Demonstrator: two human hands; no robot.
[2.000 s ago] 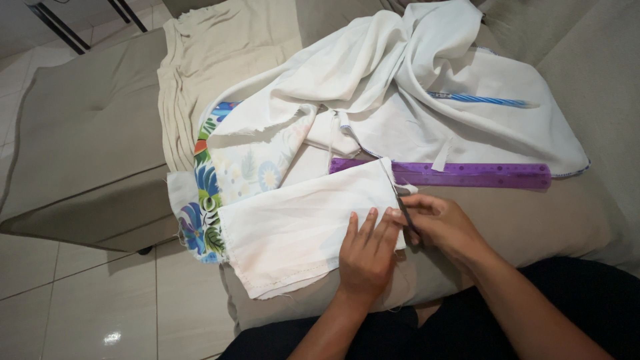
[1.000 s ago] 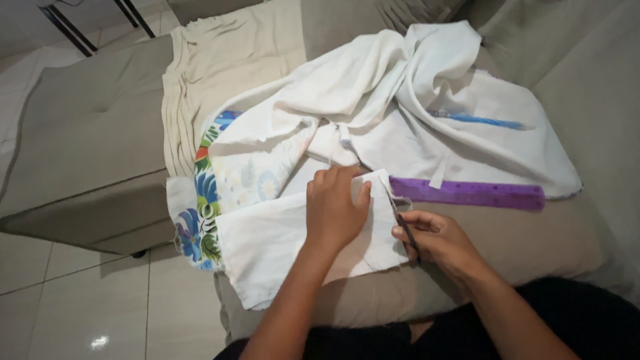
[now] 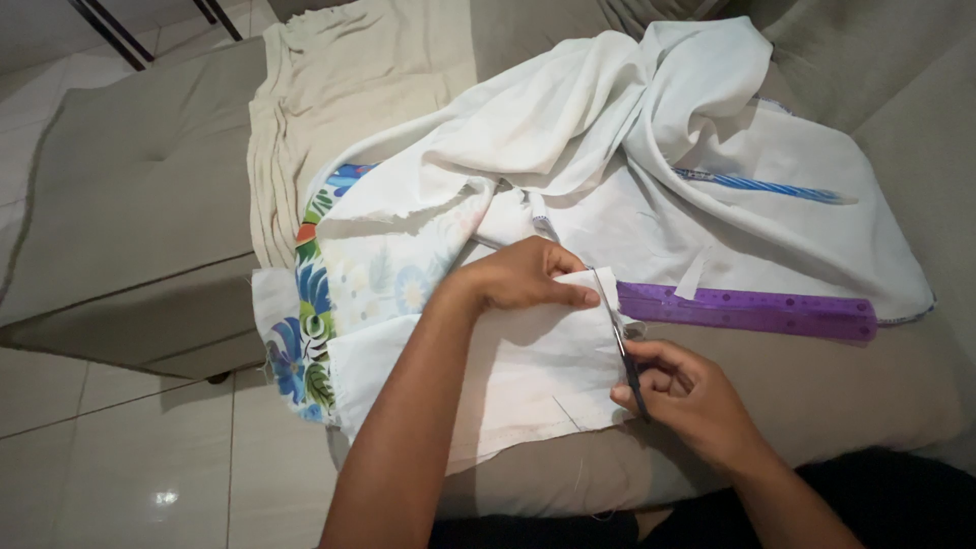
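My right hand grips the dark handles of a pair of scissors, whose blades lie along the right edge of a folded white cloth. At the top of that edge, my left hand pinches the cloth between thumb and fingers. A purple ruler runs to the right from behind the cloth's edge. Floral fabric in blue, green and orange shows at the left of the white cloth. A narrow white scrap lies partly over the ruler. The scissor tips are near my left fingers.
Bunched white fabric spreads behind my hands, with a blue striped pen on it. A beige cloth is draped on the grey-beige sofa. An upholstered section stands at the left above the tiled floor.
My left hand has moved from the lower part of the folded cloth up to its top corner. My right hand stays at the cloth's right edge with the scissors.
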